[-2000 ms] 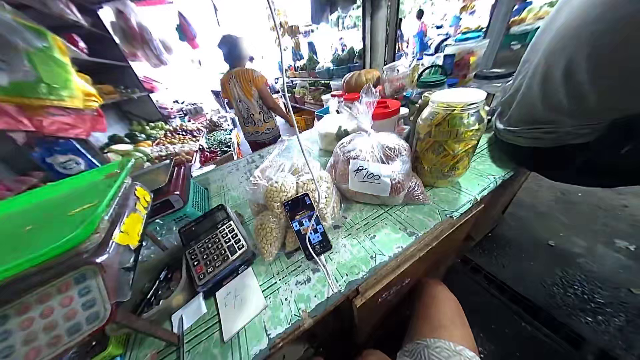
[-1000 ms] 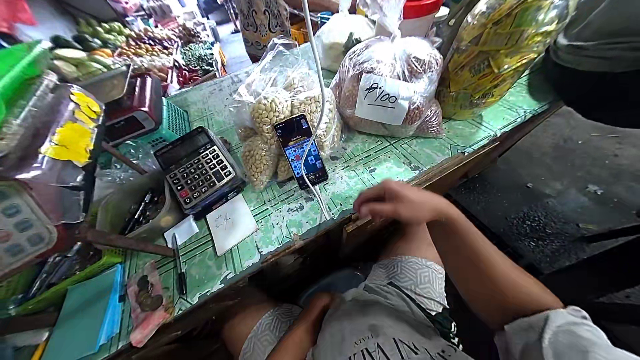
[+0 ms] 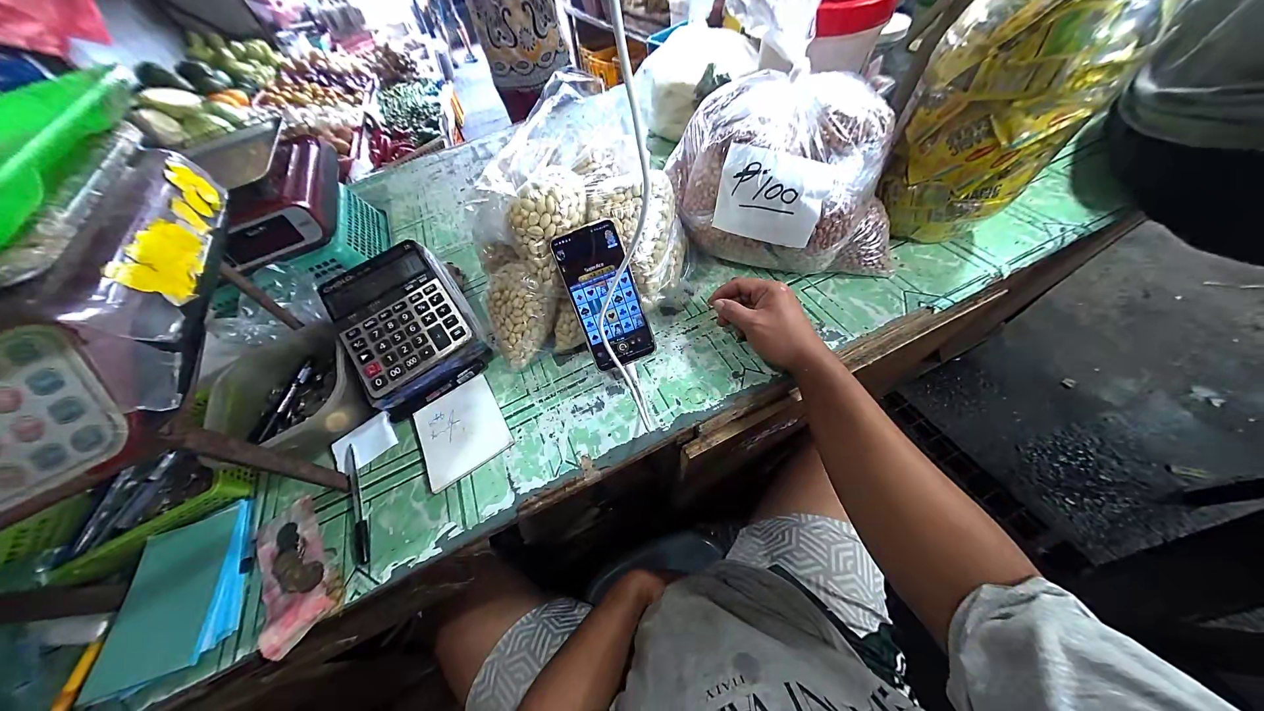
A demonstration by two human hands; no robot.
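My right hand (image 3: 765, 318) rests on the green counter (image 3: 553, 415) near its front edge, fingers curled, with nothing visible in it. To its left a smartphone (image 3: 604, 296) leans upright against a clear plastic bag of pale beans or nuts (image 3: 548, 212), its screen lit and a white cable (image 3: 640, 212) hanging across it. Behind my hand sits a tied bag of reddish-brown nuts or beans (image 3: 829, 123) with a price card (image 3: 767, 195). My left hand (image 3: 647, 585) lies low in my lap, its fingers mostly hidden, so its hold cannot be seen.
Left on the counter are a calculator (image 3: 400, 321), a notepad (image 3: 462, 433), a knife or pen (image 3: 357, 509), a pen container (image 3: 286, 400), blue-green paper (image 3: 163, 602) and coins on a banknote (image 3: 296, 563). A large container of yellow packets (image 3: 973, 128) stands right. A person (image 3: 518, 44) stands beyond the counter.
My right hand, out of view at first, came in over the counter's front edge and now lies slightly farther onto the counter. The view has tilted down.
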